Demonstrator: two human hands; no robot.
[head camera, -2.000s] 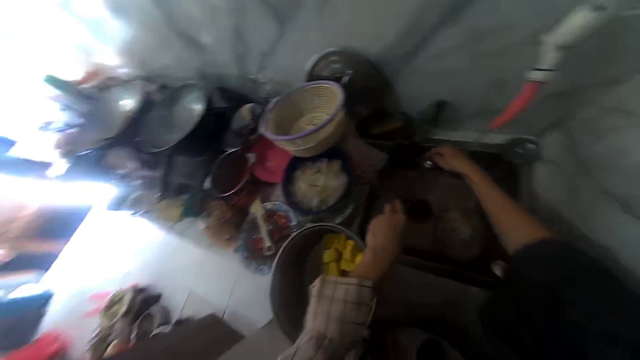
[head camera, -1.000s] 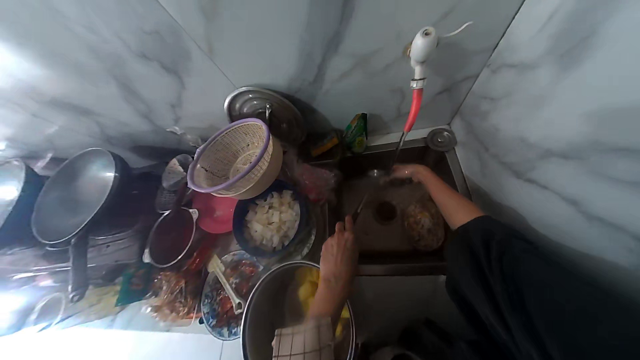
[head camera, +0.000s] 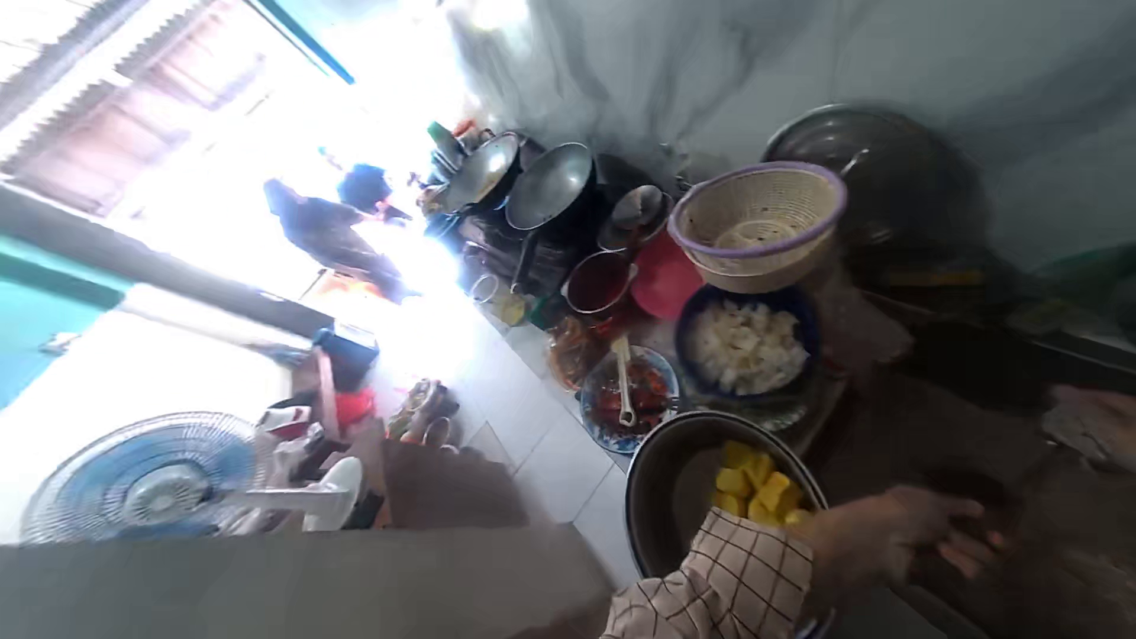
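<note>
In the lower right of the head view, my left hand (head camera: 905, 532), in a checked sleeve, reaches past a metal pot (head camera: 652, 470) and over the dark sink (head camera: 967, 444). Its fingers are apart, and I see nothing held in them. Yellow chunks of food (head camera: 754, 479) lie in the pot beneath my forearm. At the right edge, part of my right hand (head camera: 1092, 426) shows, blurred and dim over the sink; what it holds cannot be made out. A dark blue bowl of white cut pieces (head camera: 750, 346) stands just behind the pot.
A purple-rimmed basket (head camera: 763, 213), a pink bowl (head camera: 666, 277), a small red pot (head camera: 599, 282) and a plate with a light-handled utensil (head camera: 626, 390) crowd the counter. Two woks (head camera: 550, 185) stand farther off. A fan (head camera: 169, 493) is at lower left, and a person (head camera: 333, 226) is in the bright background.
The view has swung far to the left, bringing in the fan and the person. My left hand's fingers now spread apart; my right hand is mostly cut off by the frame edge.
</note>
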